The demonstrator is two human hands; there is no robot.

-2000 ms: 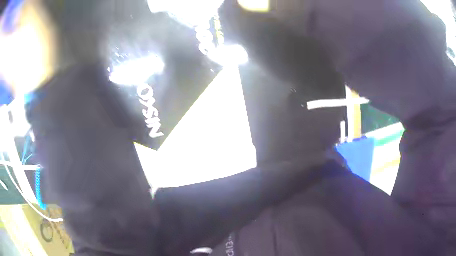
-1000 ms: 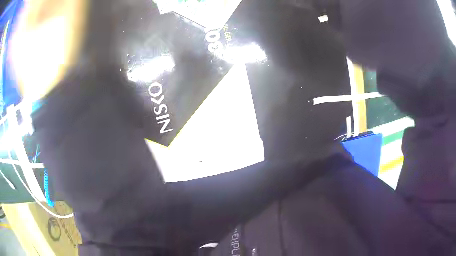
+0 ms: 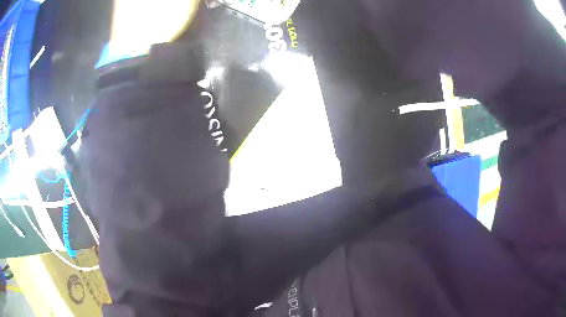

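The open white power-strip housing (image 3: 264, 8) shows at the top edge of the view, cut off by it, with small coloured parts inside. It lies over the glossy black printed work mat (image 3: 372, 130), which bears a white triangular area and glare. My left hand (image 3: 149, 25) is overexposed and cut off by the top edge, left of the housing; a blue band is at its wrist. Its fingers are out of the picture. My right hand is out of view; only its dark sleeve shows at the upper right.
A blue parts bin (image 3: 18, 74) stands at the far left. White cables and a coiled blue cord (image 3: 66, 217) hang at the left, above a cardboard box (image 3: 59, 285). Another blue object (image 3: 458, 179) is at the right near my lap. A pale strip (image 3: 437, 106) crosses the mat's right edge.
My left hand and sleeve have moved right, towards the housing, uncovering more of the blue bin. The mat has shifted slightly right in view. The housing shows differently at the top edge.
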